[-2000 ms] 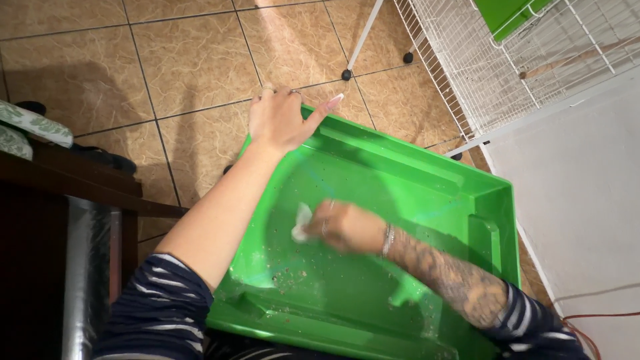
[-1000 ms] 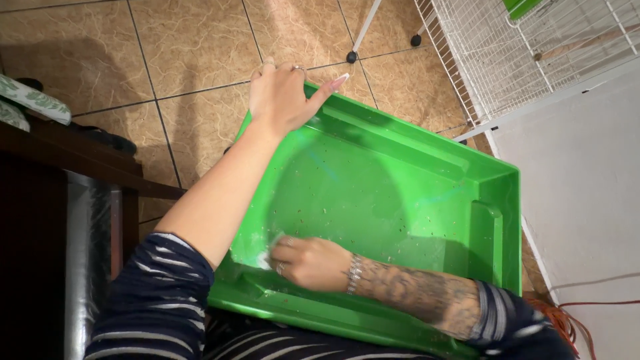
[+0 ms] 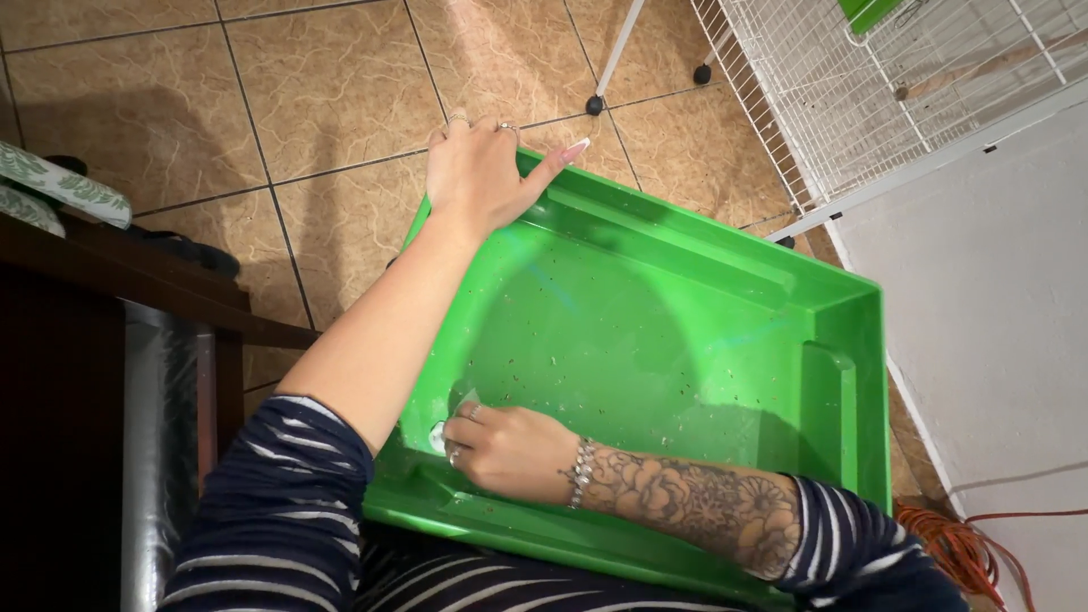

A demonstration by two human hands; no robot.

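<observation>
A green plastic tray (image 3: 595, 323) with raised walls lies tilted close to my body, small dark and pale crumbs scattered over its bottom. My left hand (image 3: 484, 174) grips the tray's far left corner, fingers over the outside and thumb along the rim. Down in the near left corner of the tray, my right hand (image 3: 510, 450) presses a crumpled white wipe or tissue (image 3: 439, 437) against the plastic. Most of the wipe is hidden under my fingers.
A white wire cage (image 3: 816, 93) on a stand with black casters (image 3: 594, 105) is at the upper right, beside a white wall (image 3: 1003, 272). An orange cord (image 3: 952, 540) lies coiled at the lower right. Dark wooden furniture (image 3: 153, 263) stands left, on brown floor tiles (image 3: 331, 76).
Two seconds ago my right hand was further up, over the tray's middle left; it has moved down to the near left corner with the wipe. My left hand has stayed on the far left corner.
</observation>
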